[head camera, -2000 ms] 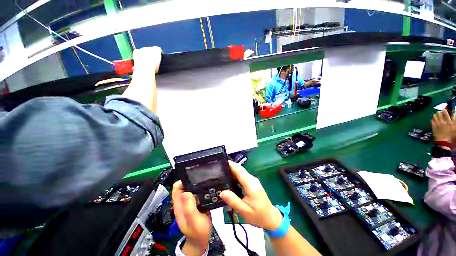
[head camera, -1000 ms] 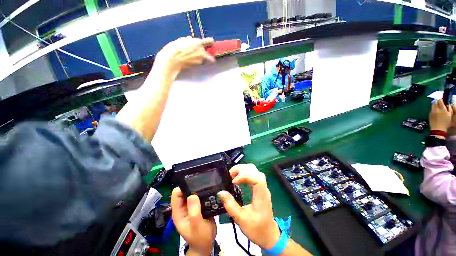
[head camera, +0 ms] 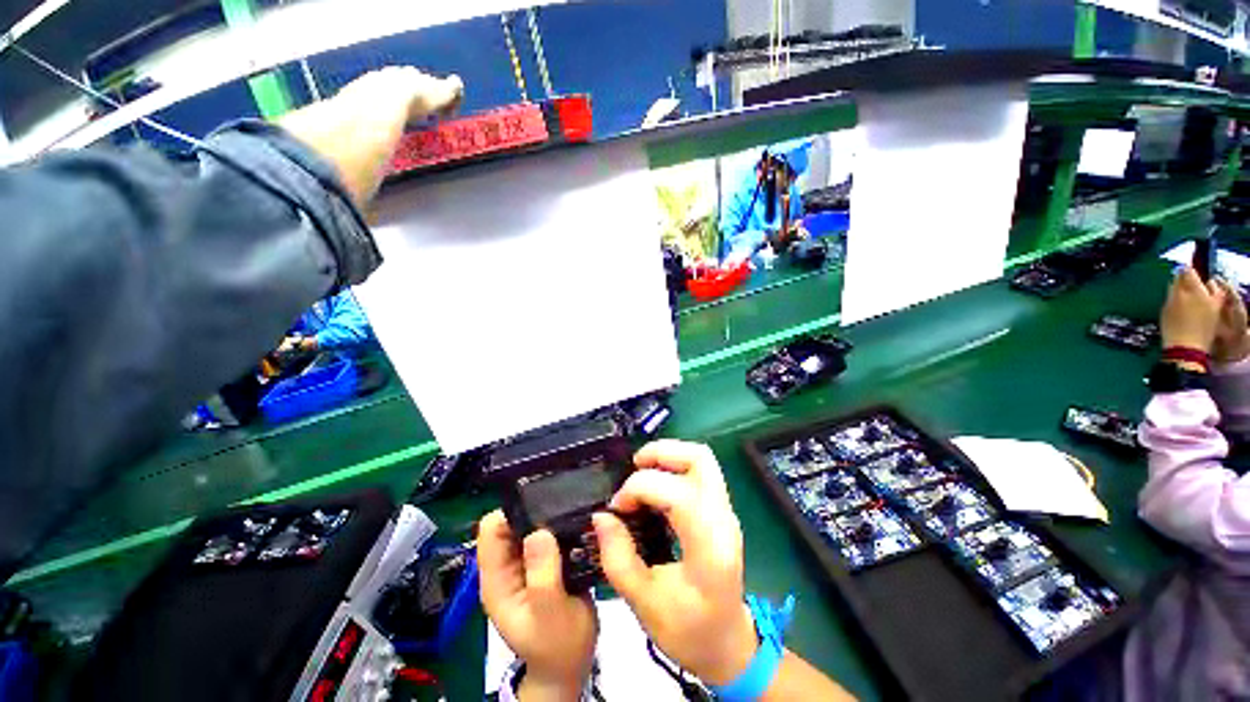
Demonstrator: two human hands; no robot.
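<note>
A black handheld unit (head camera: 569,491) with a grey screen is held upright in front of me, its screen facing me and looking blank. My left hand (head camera: 542,603) grips its lower left side, with the thumb by the keys. My right hand (head camera: 679,562) is on its right side, with the thumb and a bent finger over the keypad, hiding part of it. A blue band is on my right wrist. A white paper sheet (head camera: 624,645) lies below my hands, partly hidden.
A component tray (head camera: 916,583) with rows of boards lies right. A black tray (head camera: 172,610) and power supply (head camera: 333,658) with red digits are left. Another person's sleeved arm (head camera: 165,295) crosses upper left, reaching to the red label strip (head camera: 473,137). A person (head camera: 1199,439) sits right.
The other person's arm has moved left and up, off the hanging sheet's front. The view has shifted, showing more of the left tray. My right fingers have closed in over the keypad.
</note>
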